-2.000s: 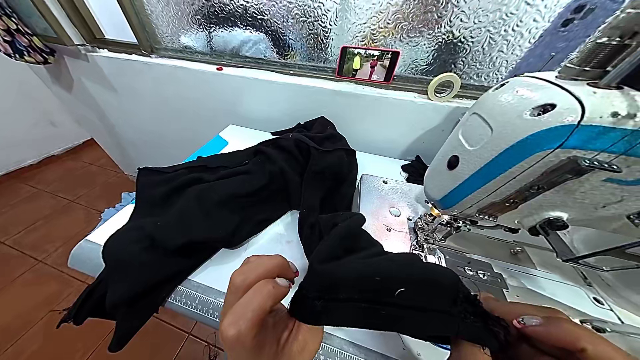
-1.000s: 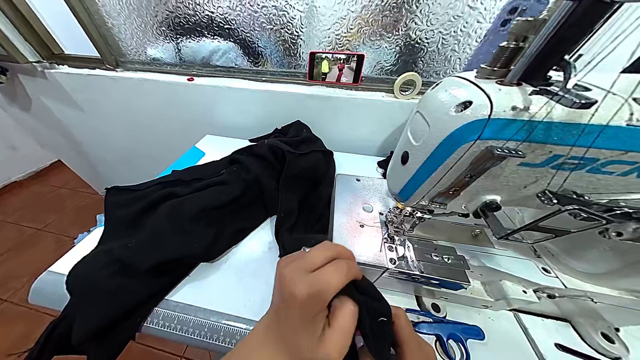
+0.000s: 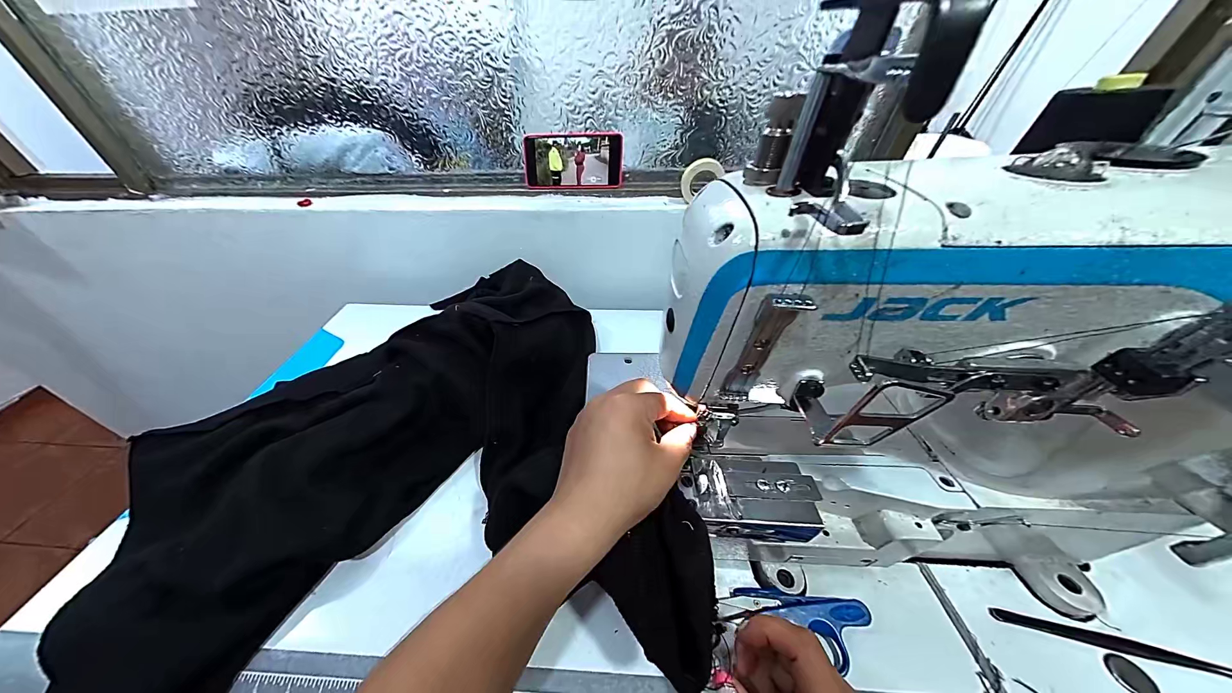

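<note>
Black fabric [image 3: 318,462] lies in a long drape over the white table, with a narrower part hanging down near the sewing machine. My left hand [image 3: 630,452] reaches over this part, its thumb and index finger pinched together at the needle and presser-foot area [image 3: 714,423] of the white and blue Jack industrial sewing machine [image 3: 914,279]. Whether thread or cloth is between those fingertips cannot be made out. At the bottom edge my right hand [image 3: 784,654] has curled fingers beside the fabric's lower edge and loose dark threads; its grip is partly hidden. Blue-handled scissors [image 3: 842,613] lie just above it.
A phone [image 3: 574,161] in a red case stands on the window ledge, with a roll of tape [image 3: 701,179] to its right. A measuring scale [image 3: 298,683] runs along the table's front edge. Black tweezers or a similar thin tool [image 3: 1107,640] lie at lower right.
My left hand has moved from the black fabric up to the machine's needle area. Both hands were at the fabric before. The view has shifted toward the machine.
</note>
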